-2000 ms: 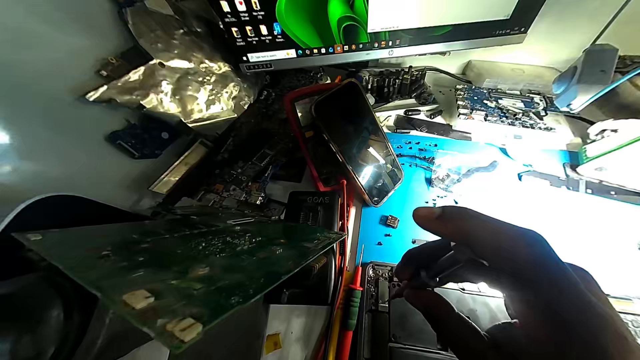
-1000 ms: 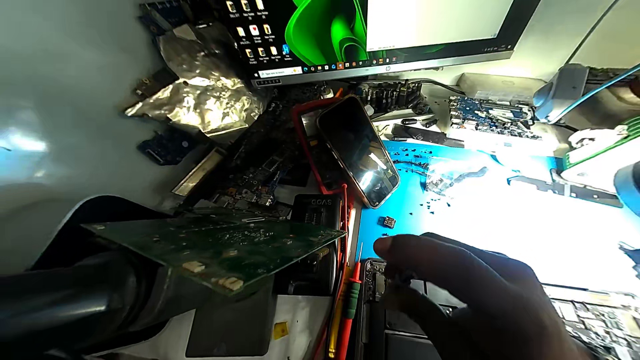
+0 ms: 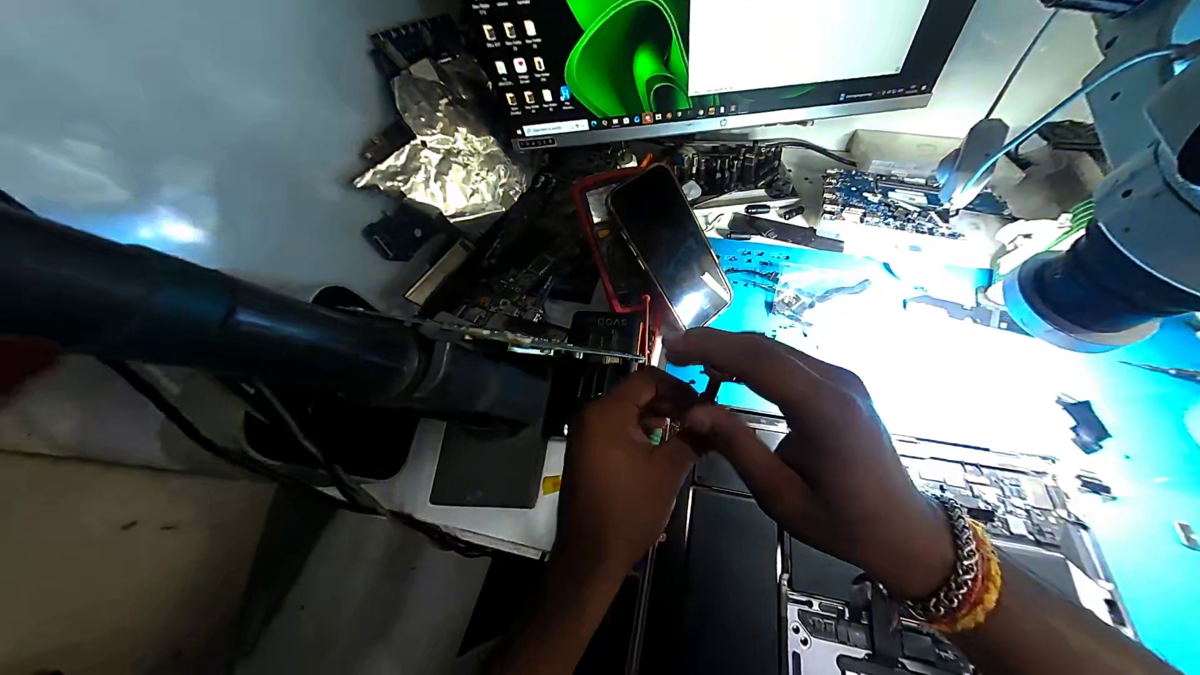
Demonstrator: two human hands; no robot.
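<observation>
My left hand and my right hand meet fingertip to fingertip above the near edge of the blue mat. Between the fingers of my right hand is a small dark object, too small to name. The fingers of my left hand are curled, and what they hold is hidden. A green circuit board, seen nearly edge-on, stands just behind my left hand. Below my hands lies an opened laptop chassis with its internal boards showing. A smartphone leans beyond my fingertips.
A monitor stands at the back. A microscope head hangs at the right, and a thick black tube crosses the left side. Crumpled foil and loose circuit boards lie around the mat. A grey pad is at the left.
My left hand has come into view and joined my right hand. The green board shows edge-on now, where its face showed before. The view has shifted, bringing in the microscope head.
</observation>
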